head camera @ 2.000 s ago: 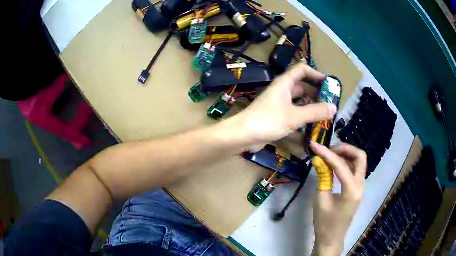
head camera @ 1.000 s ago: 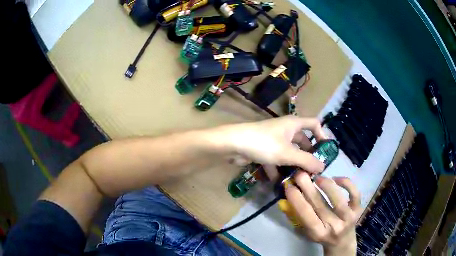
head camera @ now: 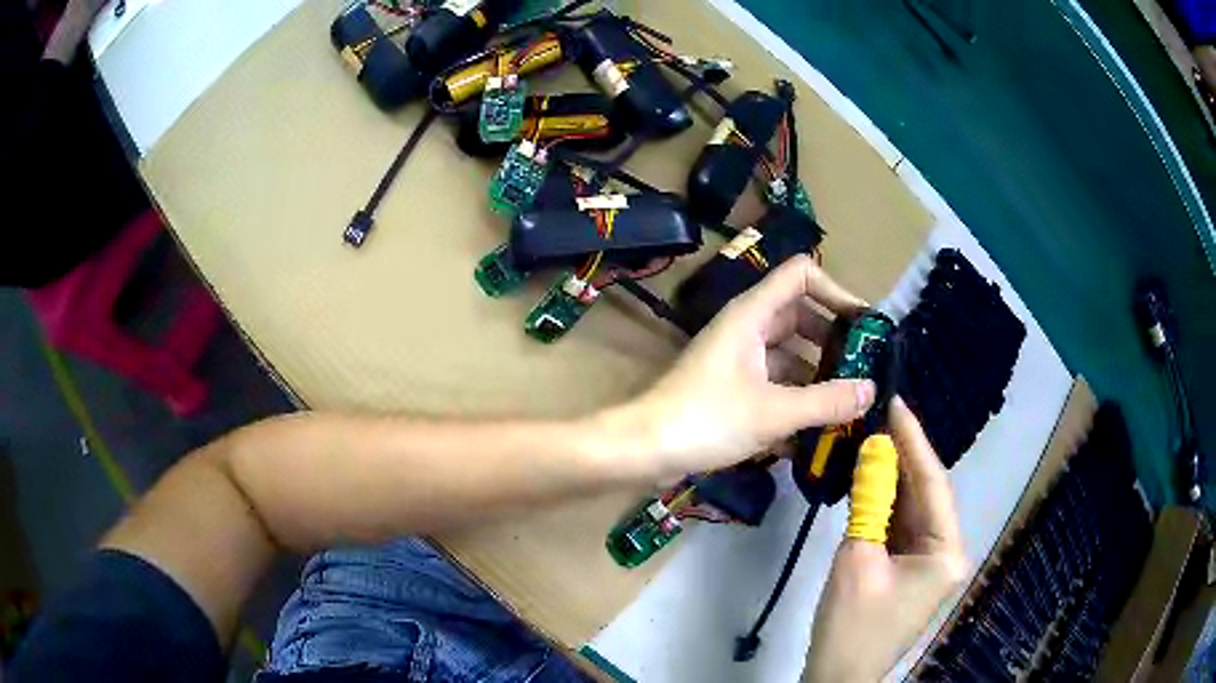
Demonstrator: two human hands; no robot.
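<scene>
My left hand [head camera: 747, 380] holds a black housing [head camera: 823, 483] tilted, open side up, with its thumb on the shell's edge beside the green circuit board [head camera: 866, 344]. The yellow-orange battery [head camera: 827, 448] shows in the lower part of the shell. A black cable [head camera: 787, 580] hangs from the shell's lower end to a small plug. My right hand [head camera: 887, 554] is just below and right, with a yellow ribbed thing [head camera: 872, 491] at its fingers; whether this is a tool handle is unclear. Its fingertips are at the shell's right side, partly hidden.
Several black shells [head camera: 607, 230] with dangling green boards lie on the cardboard [head camera: 334, 307]. Another board [head camera: 646, 532] lies below my left wrist. Stacked black parts [head camera: 963, 354] and rows of slim black parts [head camera: 1054, 560] are at right. A green conveyor [head camera: 1027, 174] runs beyond; a pink stool [head camera: 140, 314] is left.
The housing has turned more upright, and its battery and hanging cable show more clearly. My right hand has moved from across the shell's lower end to its right side, with the yellow thing upright.
</scene>
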